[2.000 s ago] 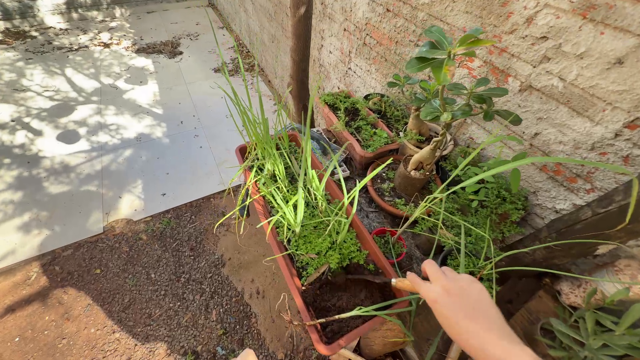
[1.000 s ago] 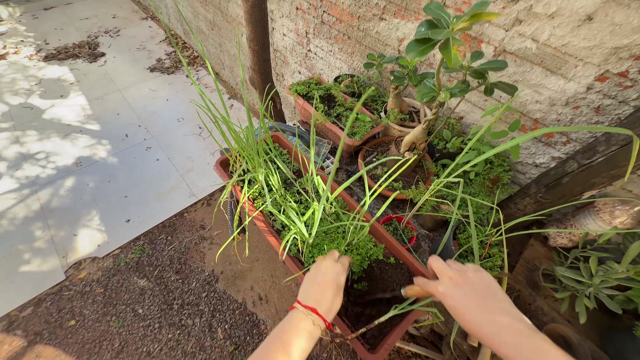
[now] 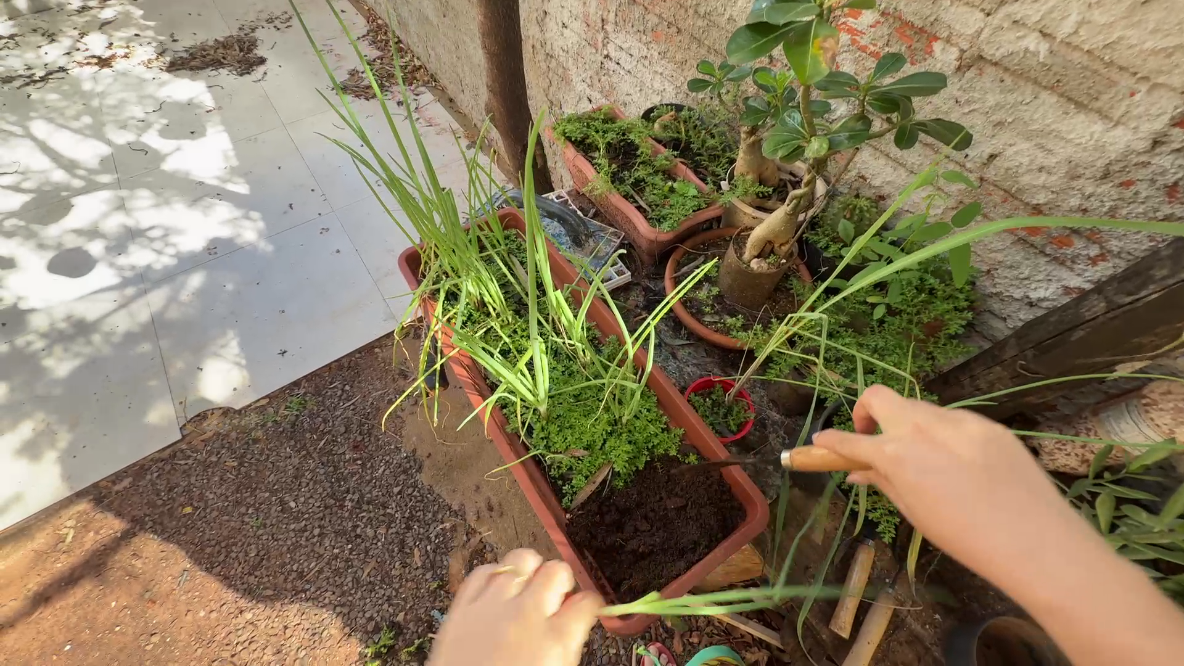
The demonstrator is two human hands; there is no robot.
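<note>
My right hand grips the wooden handle of a small garden tool, whose dark metal end reaches over the right rim of a long terracotta-coloured planter. My left hand, at the planter's near left corner, is closed on a green plant stalk that points right across the near end. Bare dark soil fills the planter's near end. Beyond it grow low leafy plants and tall, grass-like green leaves.
Right of the planter stand a small red pot, a round pot and a thick-stemmed potted plant. Another planter is by the brick wall. Wooden-handled tools lie at the lower right. Pale tiles are at left.
My left hand, out of view at first, was over the planter's soil one second ago and is now at its near left corner with a stalk. The tool has lifted toward the right rim.
</note>
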